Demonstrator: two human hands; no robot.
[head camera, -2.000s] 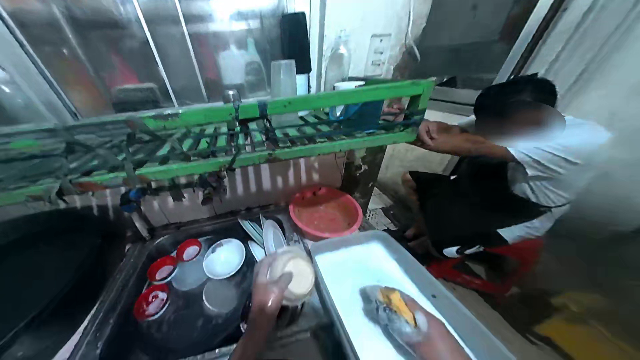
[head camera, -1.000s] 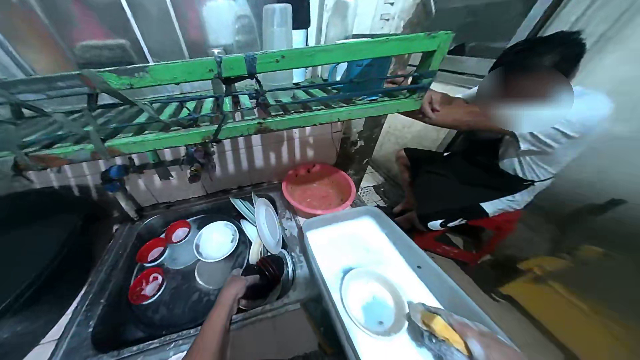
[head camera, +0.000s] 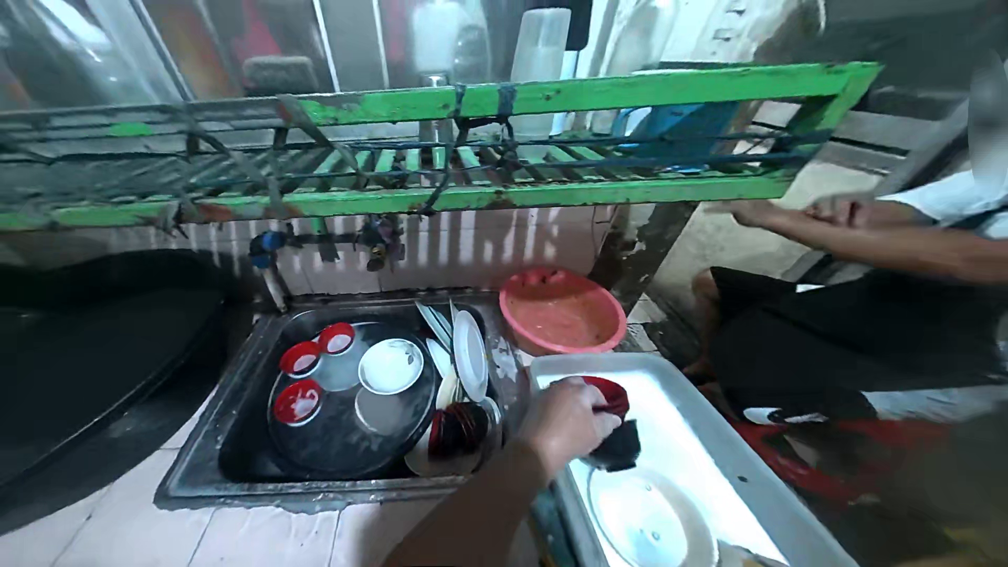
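My left hand is closed on red-and-black bowls, holding them over the near left part of a grey rectangular basin with whitish liquid. Just below them, a clear-looking round bowl sits in the basin. At the bottom edge a sliver of a scrubber shows; my right hand is out of view. In the sink, a black round tray holds small red bowls and a white bowl. Beside it, white plates lean upright behind a stack of dark red bowls.
A red plastic tub stands behind the basin. A green slatted rack spans above the sink, with taps beneath it. A large black vessel is at left. At right sits another person, close to the basin.
My left hand has moved right from the dark bowls in the sink to the basin, now with bowls in it. My right hand, earlier visible with a yellow sponge, has left view.
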